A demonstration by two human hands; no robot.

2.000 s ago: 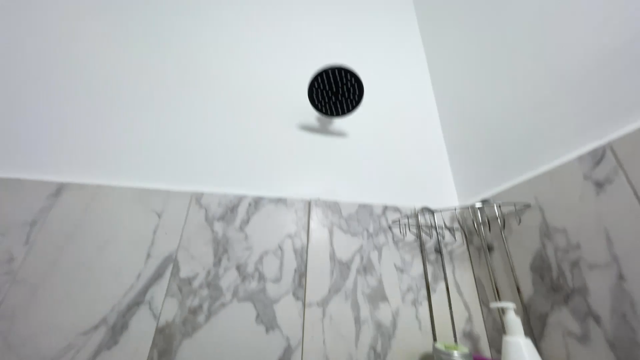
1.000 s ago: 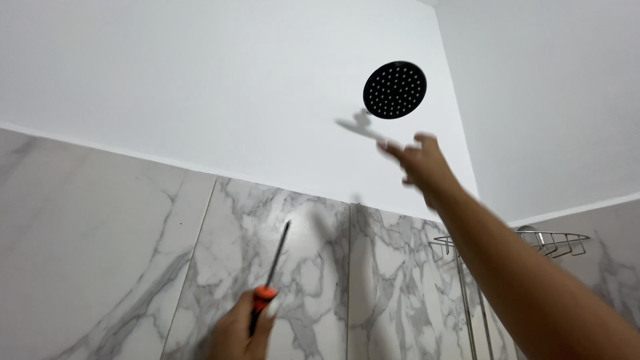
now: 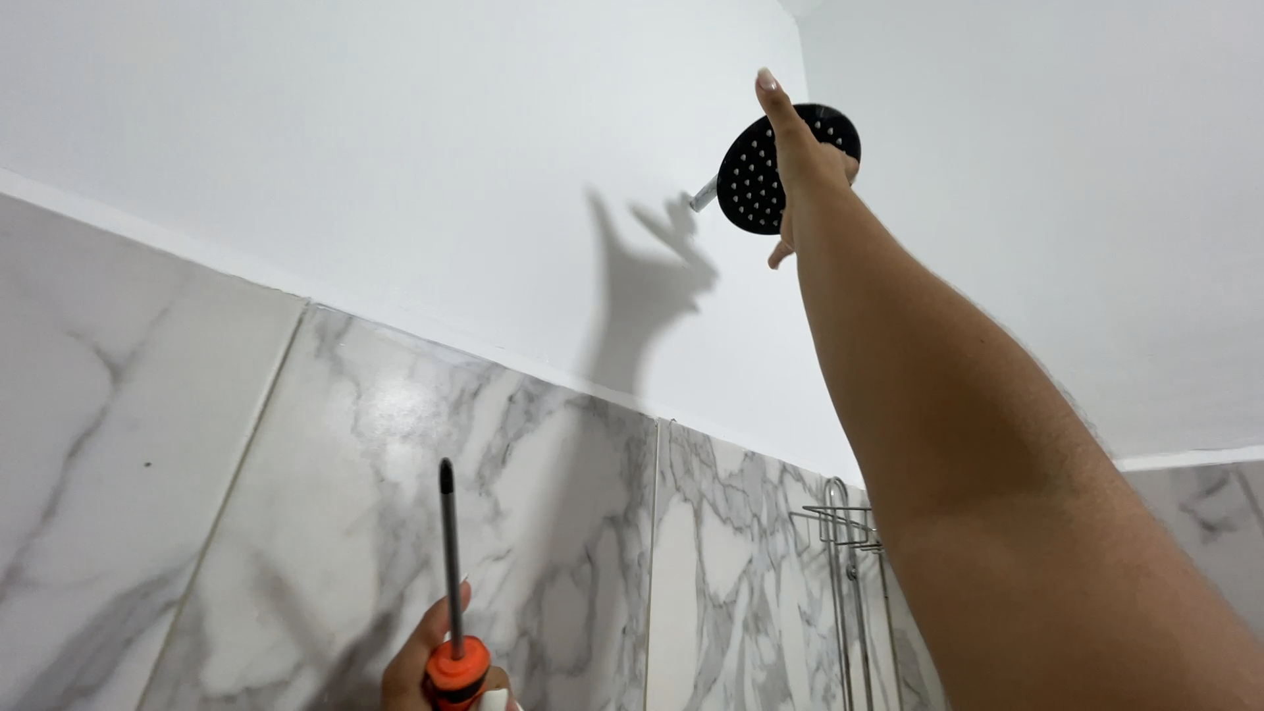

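Observation:
A screwdriver with an orange and black handle points upward at the lower middle. My left hand is closed around its handle, partly cut off by the bottom edge. High on the right, my right hand reaches up in front of a round black shower head with pale nozzles. Its thumb and fingers are spread, and some fingers are hidden behind the head's rim; whether they grip it cannot be told. A short metal shower arm joins the head to the white wall.
Grey-veined marble-look tiles cover the lower wall, with a white painted wall above. A chrome wire shower caddy stands in the corner, partly behind my right forearm.
My right hand has risen from below the shower head to in front of it. The left hand still holds the screwdriver; neither hand showed two seconds ago.

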